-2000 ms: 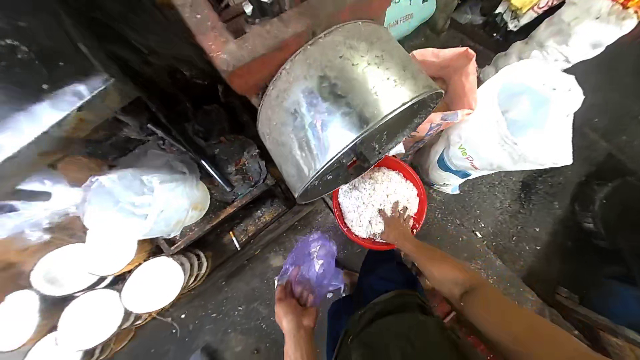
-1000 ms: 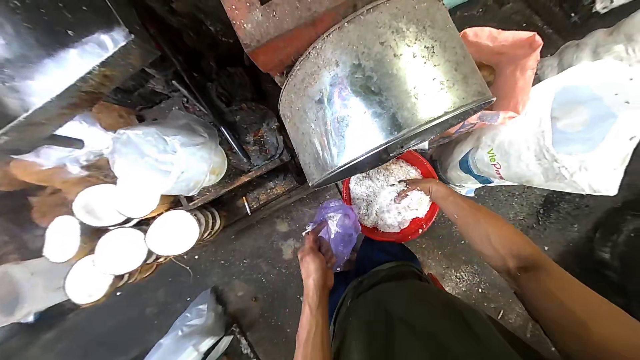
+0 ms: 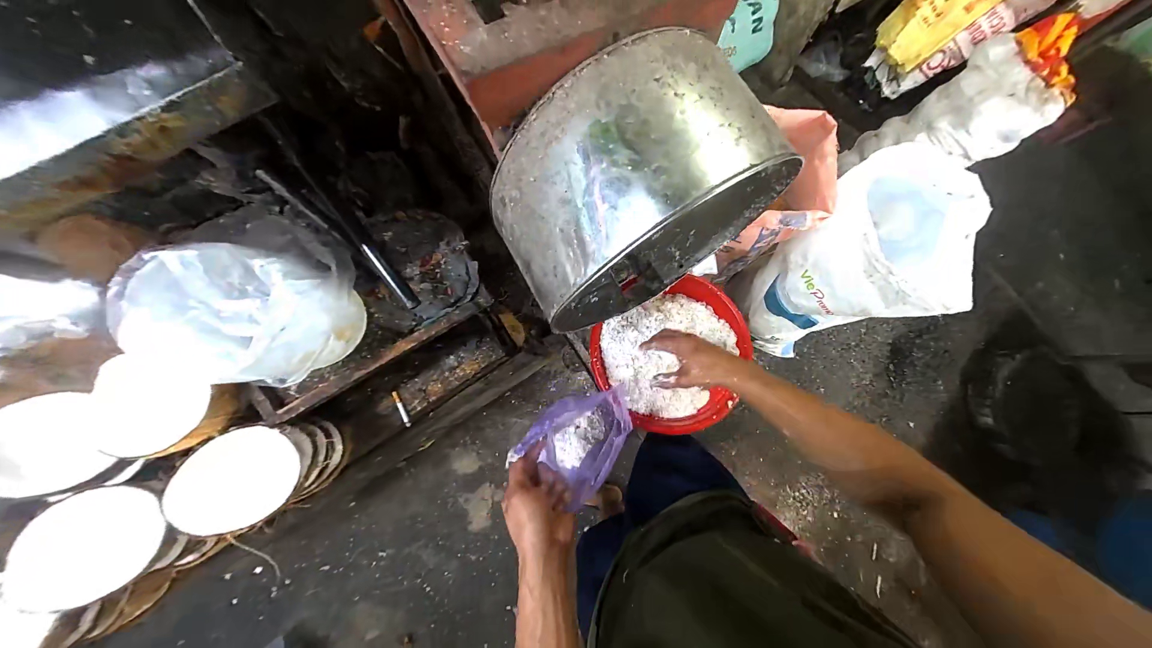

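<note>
My left hand (image 3: 538, 493) grips a thin purple plastic bag (image 3: 601, 468), whose mouth is spread and shows white shredded material (image 3: 576, 439) inside. Close beside the bag, a red plastic basin (image 3: 736, 315) holds a heap of the same white shreds (image 3: 630, 351). Fingers of my right hand (image 3: 688, 360) rest in that heap, slightly curled and partly sunk in it; whether they grasp any is not plain. A large metal drum-shaped housing (image 3: 630, 153) overhangs the basin's far edge.
White woven sack (image 3: 864, 261) and a pink bag (image 3: 810, 162) stand right of the housing. At left, a clear plastic bag (image 3: 234, 306) covers a container above a wooden ledge (image 3: 378, 360). Several stacks of white-topped discs (image 3: 232, 480) sit lower left. A cigarette (image 3: 400, 408) lies on the ledge.
The purple bag's mouth now faces up with white shreds visible in it, beside the basin. My right hand stays in the basin. The view has shifted.
</note>
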